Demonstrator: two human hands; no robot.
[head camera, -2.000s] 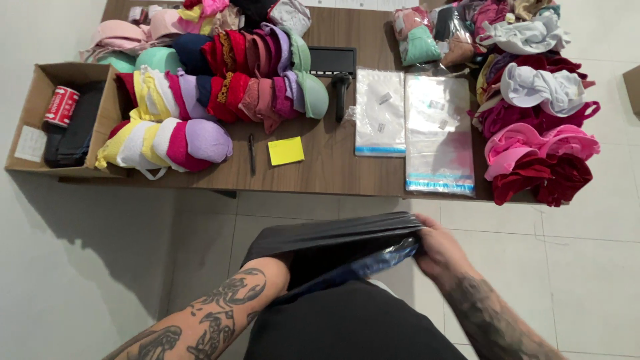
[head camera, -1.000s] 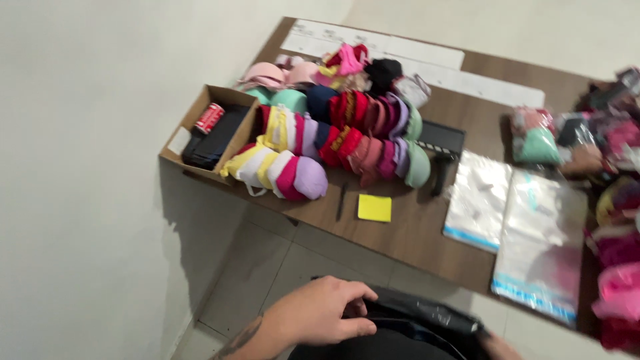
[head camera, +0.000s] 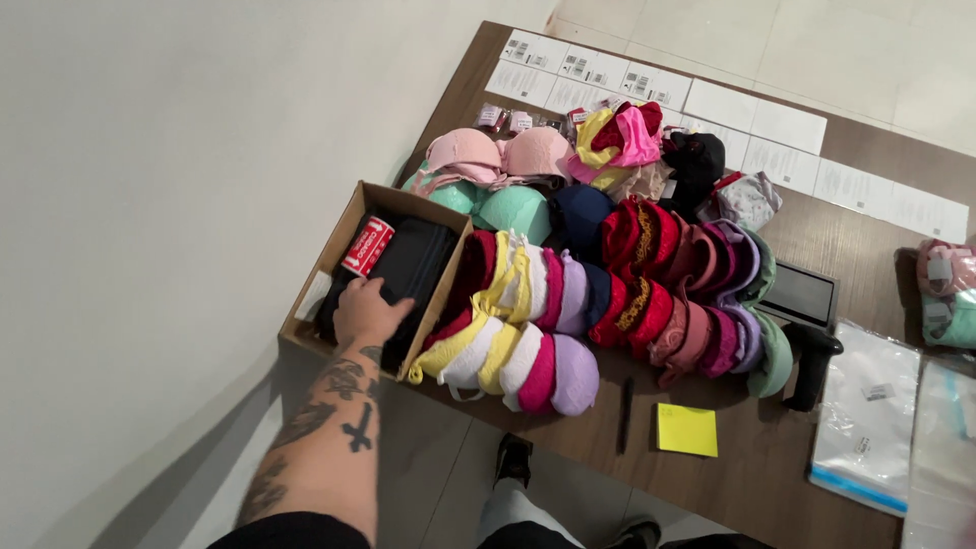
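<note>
My left hand (head camera: 370, 309) reaches into an open cardboard box (head camera: 293, 328) at the table's left end, its fingers on folded black plastic bags (head camera: 418, 263). Whether they grip one cannot be told. Just beyond the fingertips lies a red and white roll of fragile-warning labels (head camera: 367, 246). My right hand is outside the view. Right of the box stand rows of nested bras (head camera: 576, 374) in yellow, white, purple, red and green, with pink and mint ones (head camera: 461, 152) behind.
A black pen (head camera: 625, 415), a yellow sticky-note pad (head camera: 687, 430), a black handheld scanner (head camera: 813, 366) and clear plastic bags (head camera: 868, 419) lie along the near side. Printed sheets (head camera: 854, 187) line the far edge. A wall (head camera: 152, 191) rises at the left.
My left hand has moved from the black bag at my lap into the cardboard box. The right hand and that bag have left the view, which has swung left.
</note>
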